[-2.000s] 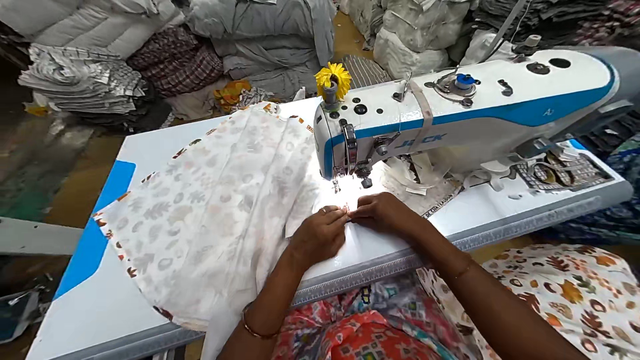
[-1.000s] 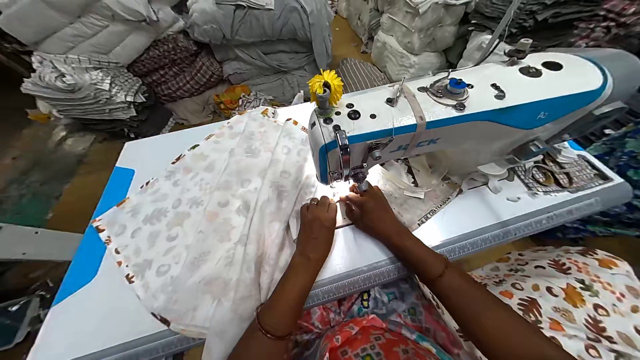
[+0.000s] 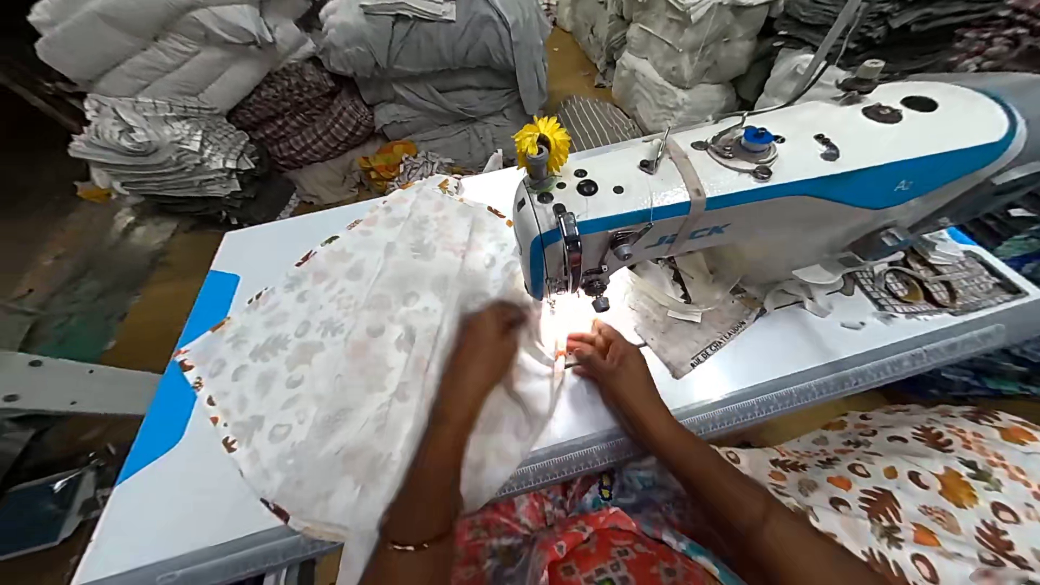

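A white cotton fabric panel with a leaf print showing through (image 3: pixel 341 357) lies wrong side up, spread left of a Jack industrial sewing machine (image 3: pixel 731 195). My left hand (image 3: pixel 487 337), somewhat blurred, rests over the panel's right part beside the machine head; whether its fingers grip the cloth is unclear. Just in front of the lit needle area, my right hand (image 3: pixel 605 353) pinches the fabric's narrow folded edge between thumb and fingers. The presser foot and needle are washed out by the lamp's glare.
Scissors (image 3: pixel 918 284) lie on a checked cloth at the right, near fabric scraps (image 3: pixel 691 309). A ruler strip (image 3: pixel 772 374) runs along the table's front edge. Leaf-print fabric (image 3: pixel 910 487) hangs over the lap side. Stacked garments (image 3: pixel 171 146) stand behind the table.
My left hand has moved left from the needle area, where both hands were close together a second ago. My right hand has come slightly toward the table's front edge.
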